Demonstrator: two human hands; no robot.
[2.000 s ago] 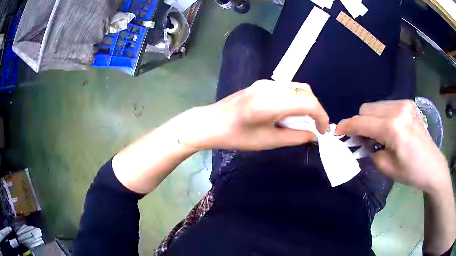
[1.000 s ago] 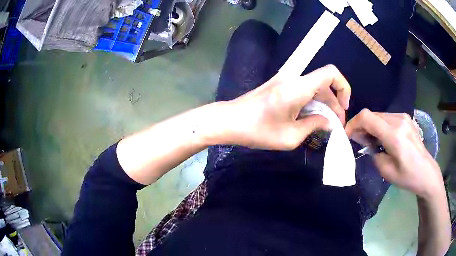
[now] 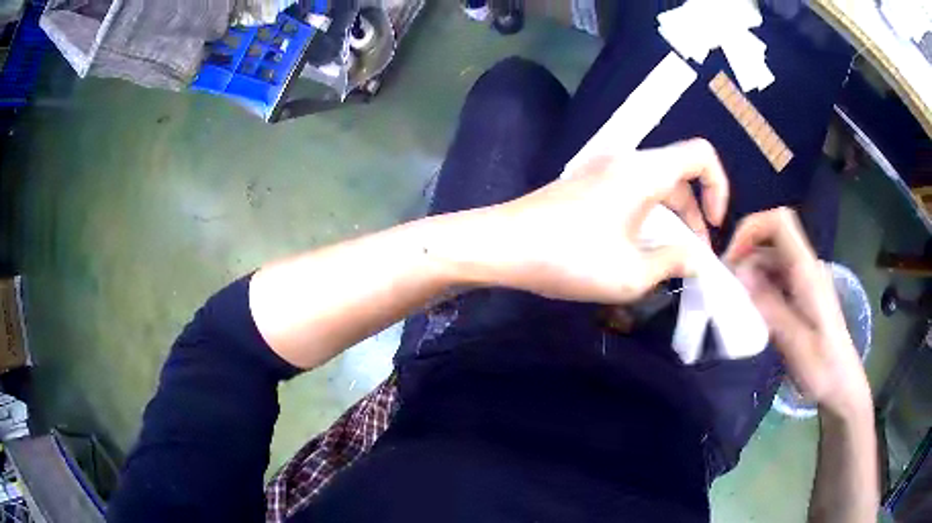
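My left hand (image 3: 623,230) holds a white fabric piece (image 3: 720,312) pinched between thumb and fingers. Its loose ends hang down over my lap, spread apart. My right hand (image 3: 792,291) is blurred, close to the right side of the piece, with fingers bent. Whether it holds a needle or anything else cannot be seen. A long white fabric strip (image 3: 639,110) lies on the dark surface beyond my left hand. A tan marked ruler strip (image 3: 751,121) lies to its right.
A pile of white pieces (image 3: 705,29) is at the far end of the dark surface. A white-topped table (image 3: 899,46) is at the upper right. A round clear bin (image 3: 853,296) stands behind my right hand. A blue crate (image 3: 255,61) and grey fabric bin (image 3: 138,46) are upper left.
The white piece has turned, and two hanging ends now show instead of one wide end. My right hand has moved and is blurred. The strip, ruler and pile appear slightly lower in view.
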